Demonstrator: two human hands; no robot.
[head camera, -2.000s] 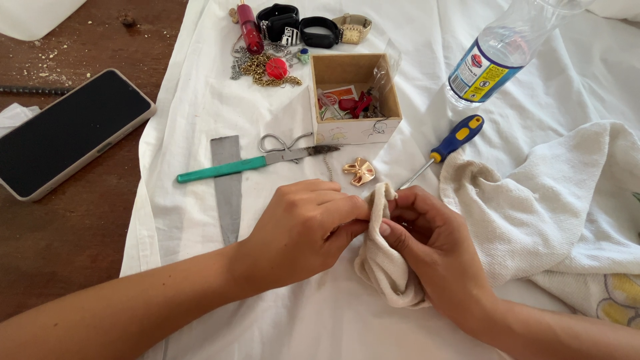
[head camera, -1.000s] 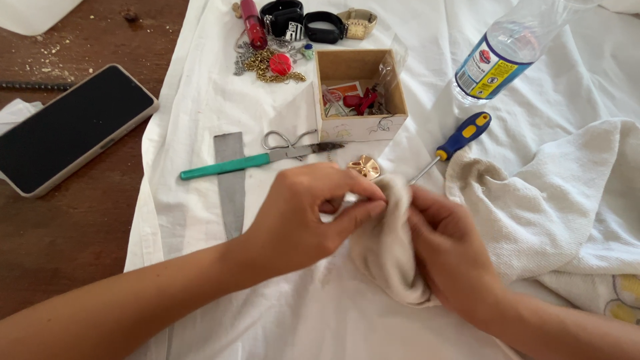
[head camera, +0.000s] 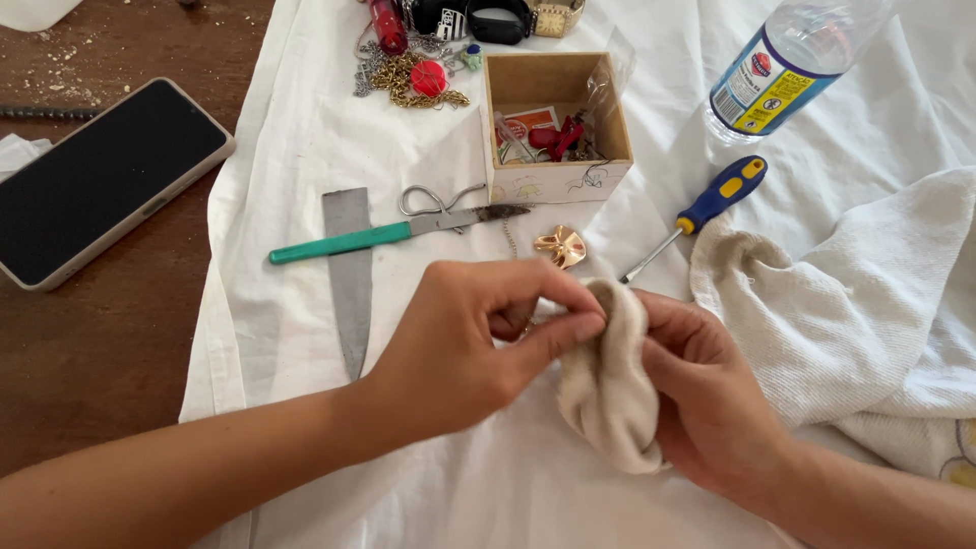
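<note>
My right hand (head camera: 709, 389) grips a folded part of an off-white cloth (head camera: 610, 396) between thumb and fingers. Thumb and forefinger of my left hand (head camera: 480, 335) pinch at the cloth's fold; a thin chain shows beside these fingers, partly hidden. Just beyond my hands lies a shiny gold-coloured metal piece (head camera: 561, 246). A flat screwdriver (head camera: 723, 194) with a blue and yellow handle has its tip close to the cloth. A green-handled knife (head camera: 343, 242) lies across a grey metal blade (head camera: 349, 305), beside a bent metal wire (head camera: 427, 200).
Behind my hands stands a small wooden box (head camera: 557, 183) with small items. Chains (head camera: 412, 80), a red tube (head camera: 387, 27) and watches (head camera: 557, 17) lie beyond it. A plastic bottle (head camera: 778, 72) stands at the right, more cloth (head camera: 846, 328) below it, a smartphone (head camera: 110, 183) at the left.
My left fingers have shifted slightly along the fold of the cloth, and the fold stands more upright between my hands. My right hand keeps its grip. The tools lie as before.
</note>
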